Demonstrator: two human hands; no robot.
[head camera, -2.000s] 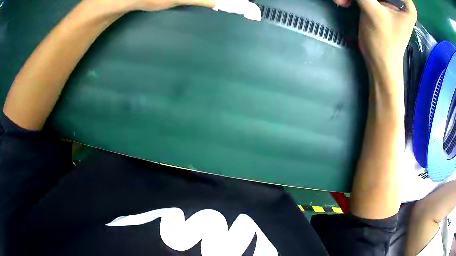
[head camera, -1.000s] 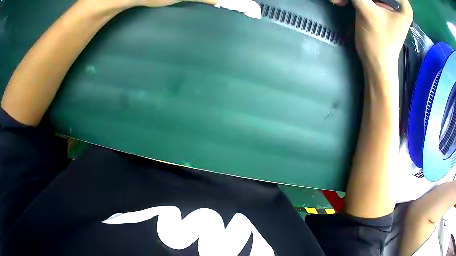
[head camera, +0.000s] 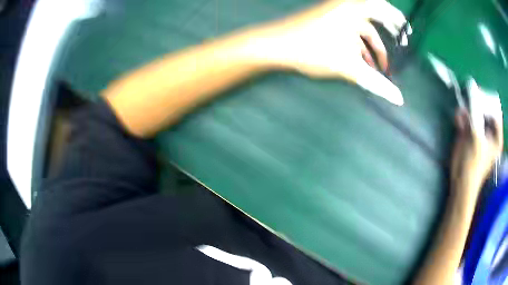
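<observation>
The picture is blurred. My left hand (head camera: 340, 47) is in full view at upper centre, with white finger cots on the fingertips and thumb. Its thumb is spread from the fingers; a small dark thing shows at the fingertips, but I cannot tell whether they hold it. A narrow dark strip (head camera: 409, 133), probably the carrier tape, lies on the green mat (head camera: 289, 150) and runs from below my left thumb towards my right wrist. My right hand (head camera: 476, 131) is at the right, with white on its fingertips; I cannot tell whether it holds anything.
A large blue reel (head camera: 490, 234) is cut off at the lower right. A glossy green surface (head camera: 457, 22) with bright reflections lies at the upper right. A white curved edge (head camera: 28, 106) runs down the far left. The mat's front edge runs diagonally beside my dark shirt.
The view has swung and blurred. My left hand has come fully into view from the top edge, its thumb now clear of the strip. My right hand now appears farther right and lower.
</observation>
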